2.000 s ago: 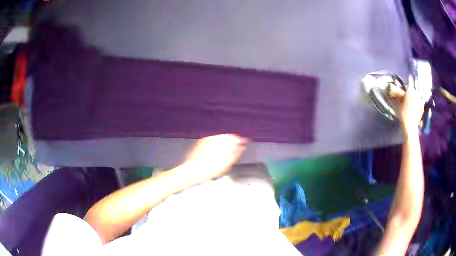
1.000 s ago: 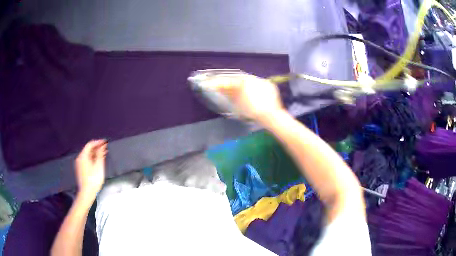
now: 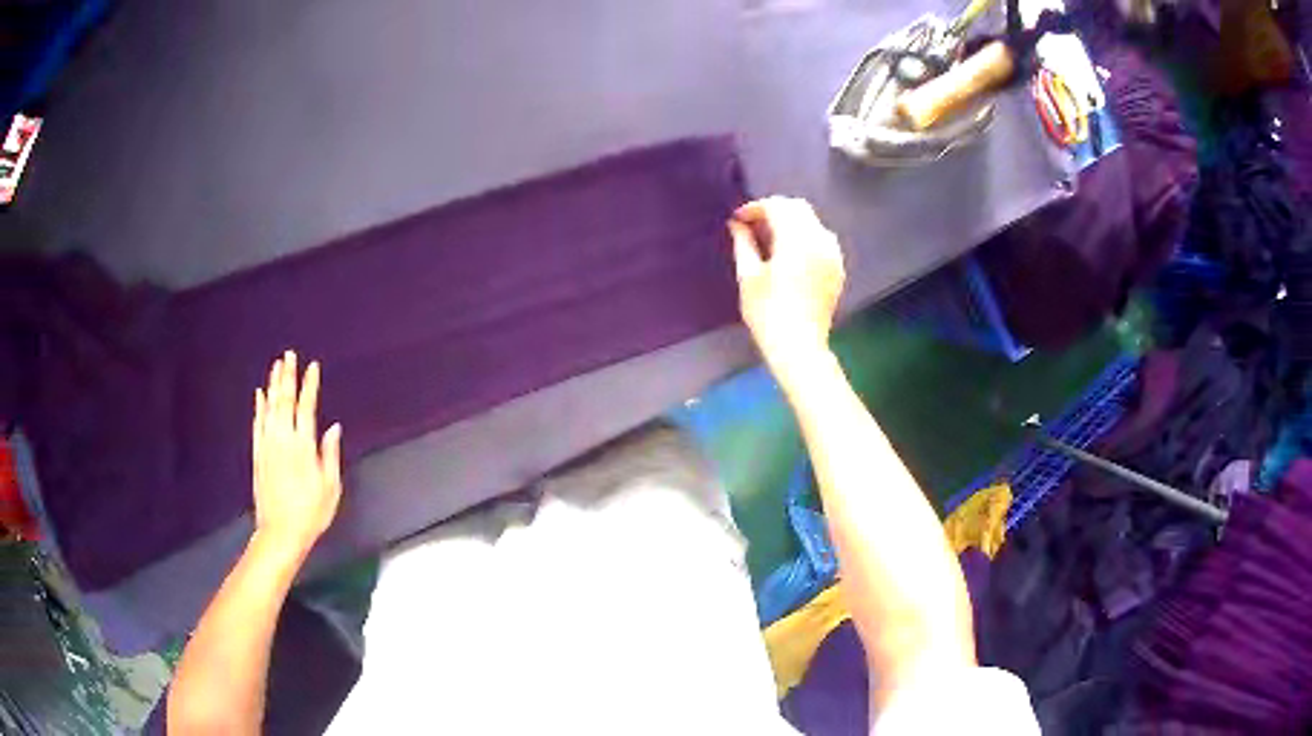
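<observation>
Dark purple trousers (image 3: 475, 295) lie as a long panel across the grey ironing table (image 3: 475, 101), the narrow hem end to the right. My left hand (image 3: 295, 467) lies with fingers spread on the near edge of the panel at the left. My right hand (image 3: 789, 273) is at the hem end, thumb and fingertips pinched together at the cloth's edge; the cloth between them is mostly hidden. The steam iron (image 3: 914, 101), silver with a light wooden handle, stands on the table beyond the hem, touched by no hand.
Small orange and blue items (image 3: 1068, 108) lie at the table's right end. A red-and-white label (image 3: 17, 155) is at the far left. A blue crate (image 3: 1072, 439), yellow cloth (image 3: 820, 633), a metal rod (image 3: 1130, 472) and heaps of purple garments (image 3: 1237, 618) are below and right.
My right hand has let go of the iron, which now stands at the right, and is at the hem. My left hand has moved onto the trousers' near edge. The camera view has turned.
</observation>
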